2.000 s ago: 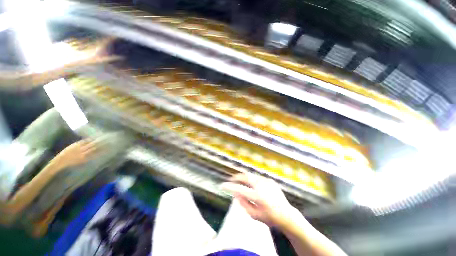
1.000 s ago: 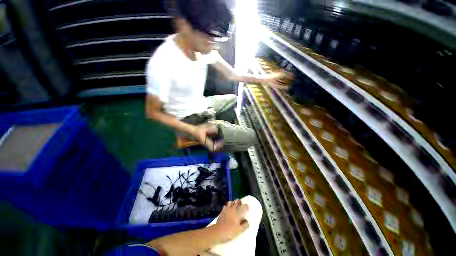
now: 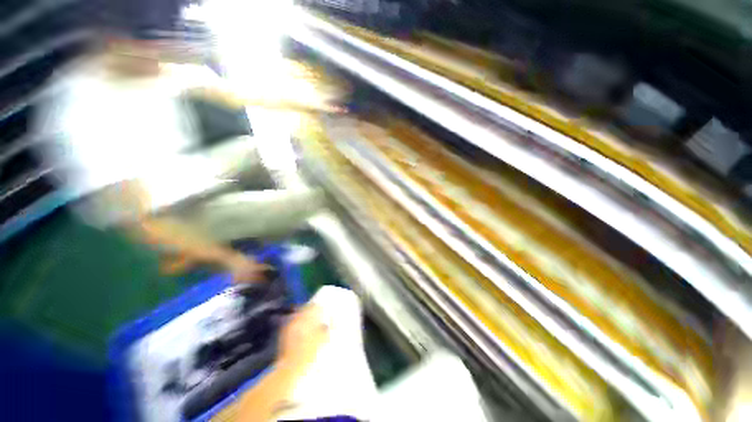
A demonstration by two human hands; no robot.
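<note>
The whole picture is blurred. My left hand [image 3: 303,331] lies on my white-clothed left knee beside the blue plastic crate [image 3: 124,354], with nothing seen in it. A skin-toned blur [image 3: 740,394] at the lower right edge may be part of my right hand or arm, cut off. The crate holds a dark heap of power adapters and cords [image 3: 223,342] on a white sheet. The yellow-orange burn-in rack shelves [image 3: 495,222] with white edges run diagonally on my right. Single sockets cannot be made out.
A person in a white top [image 3: 115,124] sits beyond the crate, one hand [image 3: 251,270] over its far end, the other arm reaching to the rack. A bright light [image 3: 247,33] glares at the rack's far end. Another blue shape [image 3: 41,379] is at lower left. The floor is green.
Since one second ago the view has swung right, so the person and crate sit farther left. The person's lower hand is now at the adapter heap. My left hand remains on my knee.
</note>
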